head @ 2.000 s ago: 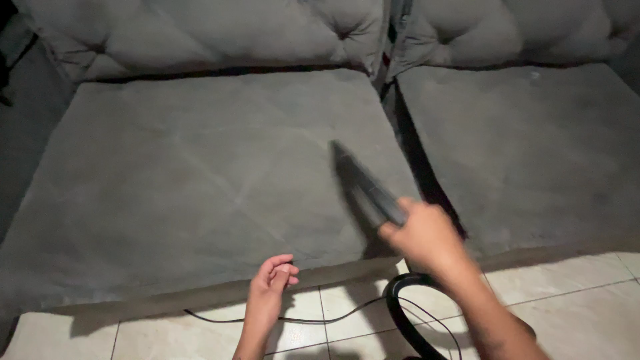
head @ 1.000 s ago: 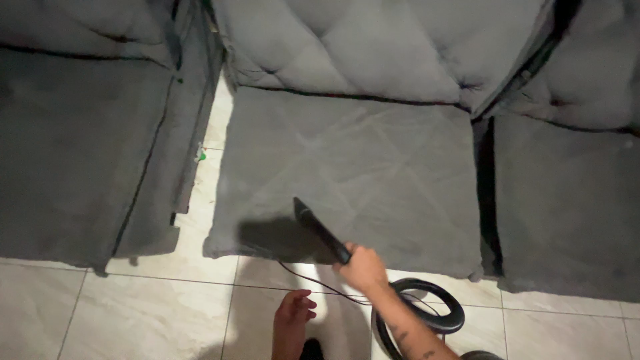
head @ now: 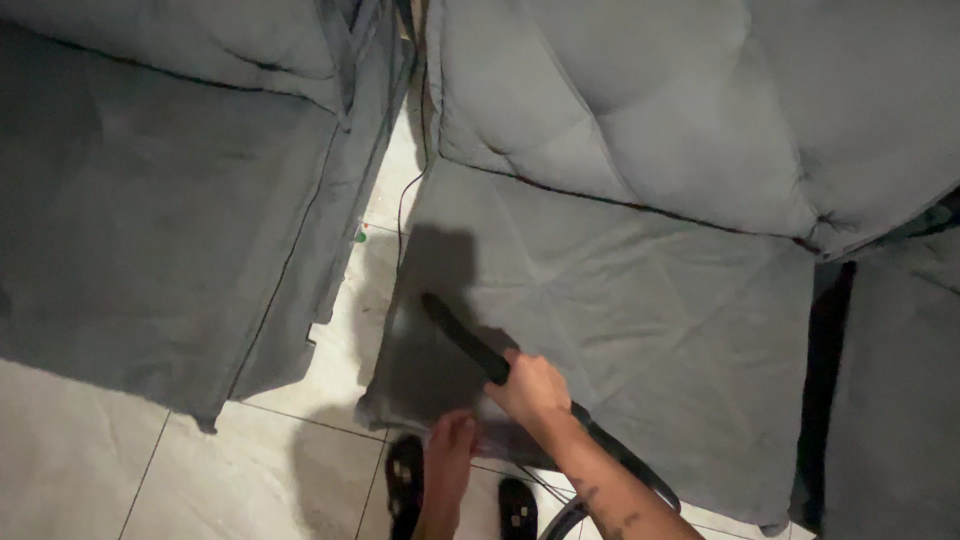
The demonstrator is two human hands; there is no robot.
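Observation:
My right hand [head: 531,386] is closed around a black vacuum cleaner nozzle [head: 461,337], whose tip points up and left over the grey fabric sofa seat [head: 637,322]. From behind the hand, a black hose [head: 626,454] runs under my forearm toward the floor. Low at the seat's front edge is my left hand [head: 452,435], its fingers near or on the fabric; whether they grip it cannot be told. The tufted backrest [head: 660,97] rises behind the seat.
Another grey sofa section [head: 165,225] stands at the left, across a gap of tiled floor [head: 330,382]. A thin dark cable [head: 401,210] lies along the gap. A further seat [head: 892,390] is at the right. Two dark shoes [head: 405,480] are below, beside my left hand.
The view has swung left and come closer to the seat. The nozzle in my right hand now lies over the seat's left part, and my left hand is at its front edge.

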